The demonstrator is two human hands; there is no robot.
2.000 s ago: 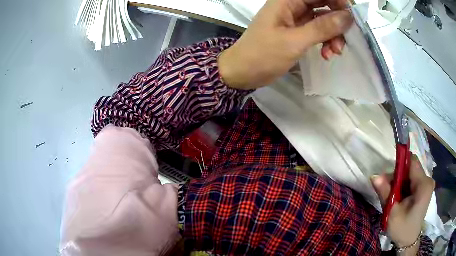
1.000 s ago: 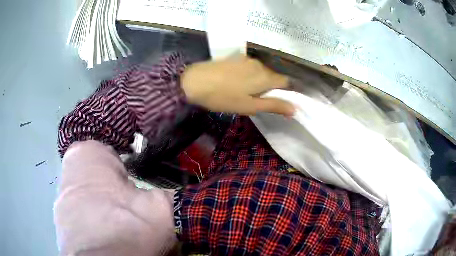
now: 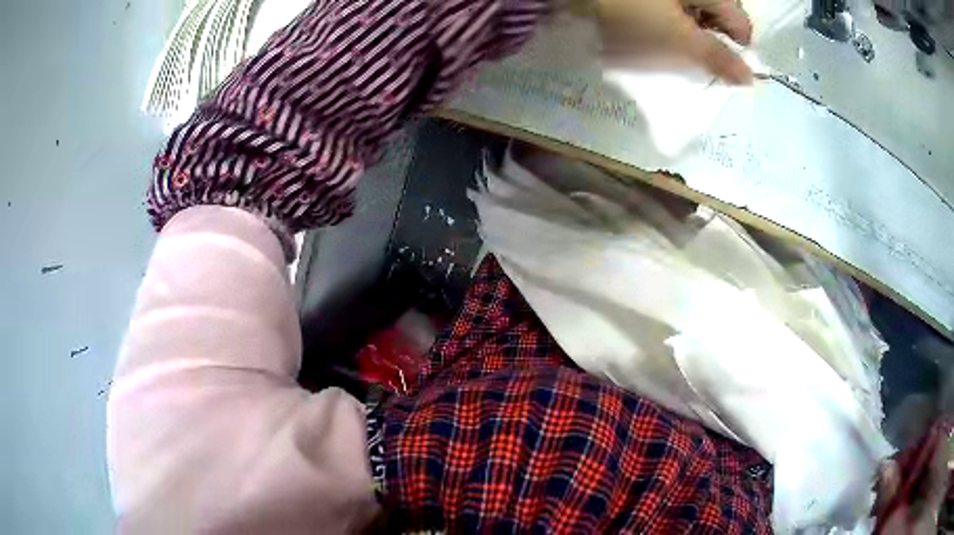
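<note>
My left hand (image 3: 680, 42) is at the top, over the white machine table. Its fingertips are bent together on a white fabric piece (image 3: 675, 115), which shows below the hand and lies on the table. A long heap of cream-white sewn fabric (image 3: 649, 282) hangs over my lap below the table edge, its left ends loose and frayed. At the lower right edge, a small blurred part of my right hand (image 3: 889, 489) shows beside the heap, mostly cut off. Dark red blur lies next to it; I cannot tell what it is or whether the hand holds anything.
The white table (image 3: 889, 178) has printed scale marks and a brown front edge. Dark machine fittings (image 3: 832, 19) are at the upper right. Fanned white pieces (image 3: 199, 63) lie at upper left on the grey-blue surface (image 3: 63, 313). A dark open space with a red object (image 3: 392, 353) is below.
The red-handled scissors seen at first are no longer clearly in view. My left hand moved down and left, then up and right onto the table. The fabric heap's left end has spread out.
</note>
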